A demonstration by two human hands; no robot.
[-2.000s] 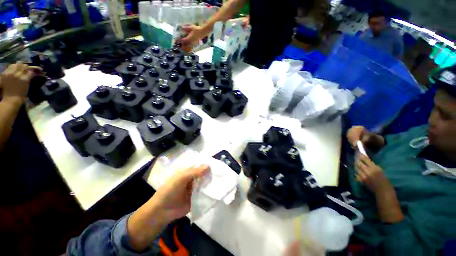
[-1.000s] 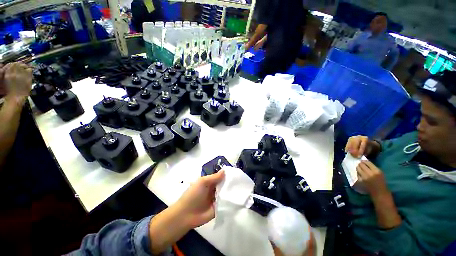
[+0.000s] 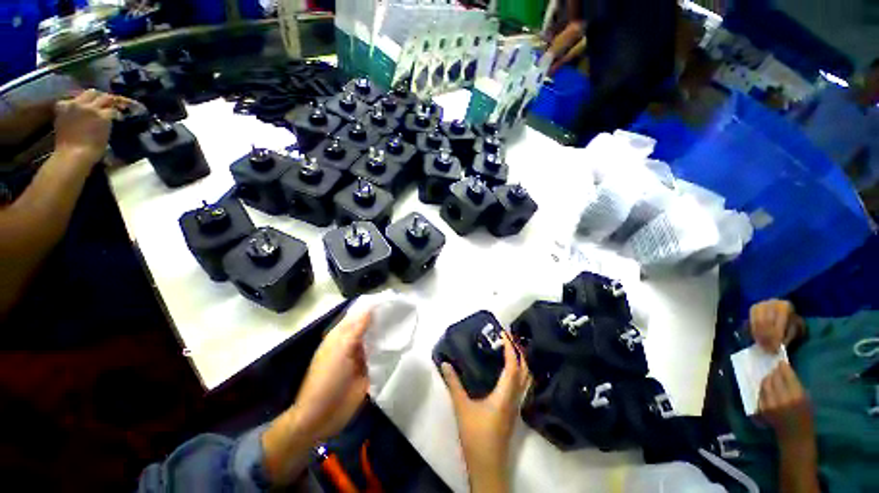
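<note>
My left hand point(image 3: 328, 380) holds a white crumpled cloth point(image 3: 390, 337) between thumb and fingers, over the near edge of the right table. My right hand point(image 3: 490, 404) grips a black plug-in cube point(image 3: 469, 349) by its sides, just right of the cloth and not touching it. The silvery prongs of this cube face up and to the right. More black cubes point(image 3: 569, 371) are packed closely to the right of my right hand. The white squeeze bottle point(image 3: 655, 479) is cut off by the bottom edge, its thin spout pointing right.
Many cubes point(image 3: 359, 255) stand prongs-up on the left table point(image 3: 217, 337). Whitish bags point(image 3: 655, 207) are piled at upper right, a blue bin point(image 3: 781, 193) beyond. Retail boxes point(image 3: 434, 58) stand behind. People's hands show at left and right. An orange-handled tool point(image 3: 337, 474) lies below the edge.
My right hand has let go of the squeeze bottle and taken hold of a cube. The bottle is lower right. My left hand still holds the cloth, now unfolded less widely. The view has shifted.
</note>
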